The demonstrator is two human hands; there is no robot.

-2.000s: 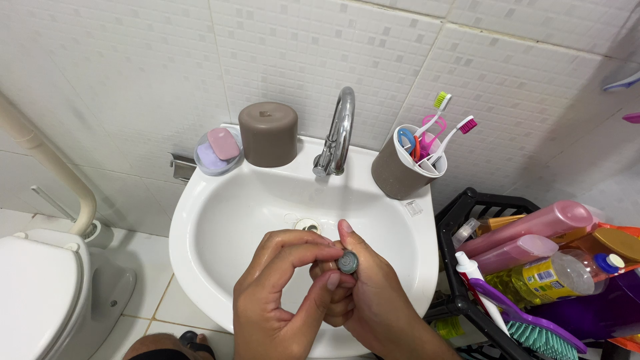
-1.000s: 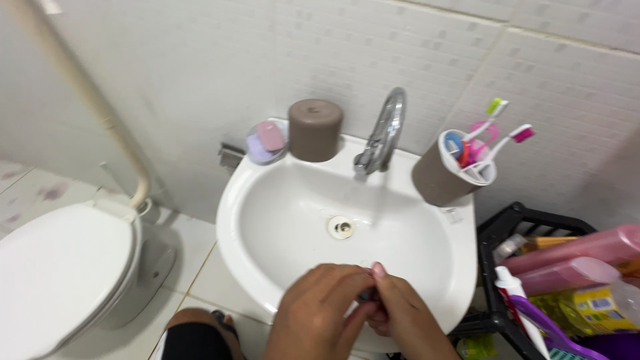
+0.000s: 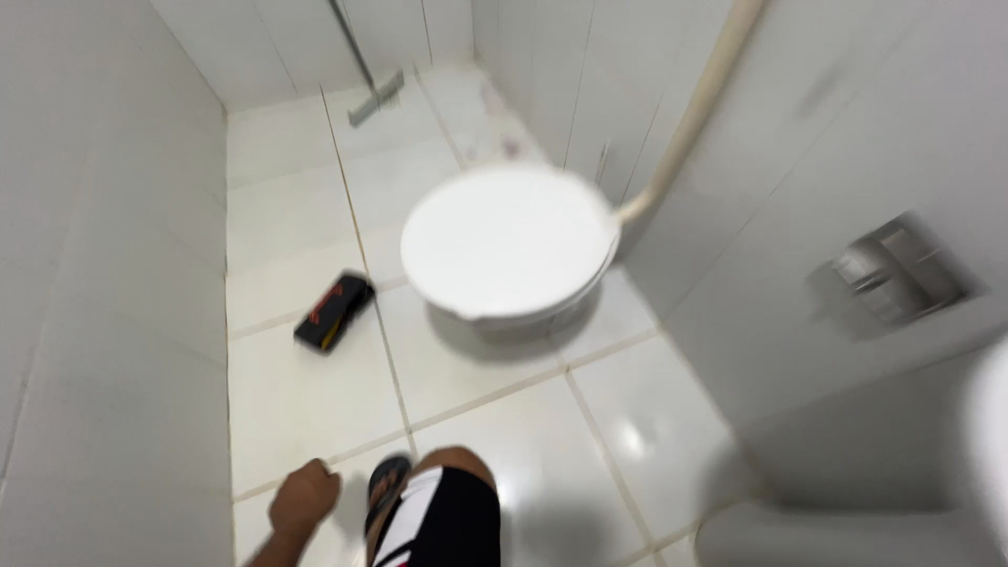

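My left hand (image 3: 305,498) hangs low at the bottom left, over the white floor tiles, with its fingers curled; blur hides whether anything is inside it. It is beside my sandalled foot (image 3: 387,476) and my leg in black and white shorts (image 3: 441,512). My right hand is out of view. A black case or box (image 3: 334,311) with red and yellow markings lies on the floor above my left hand. To the right of that case stands a toilet with its white lid (image 3: 508,240) down.
A floor squeegee or broom (image 3: 376,98) leans in the far corner. A beige pipe (image 3: 685,134) runs down the wall behind the toilet. A metal toilet-paper holder (image 3: 902,272) is on the right wall, and the white sink's edge (image 3: 988,433) shows at far right.
The view has swung left from the sink to the toilet and floor. My hands, earlier together over the basin around a small dark object, have parted; only the left one shows now.
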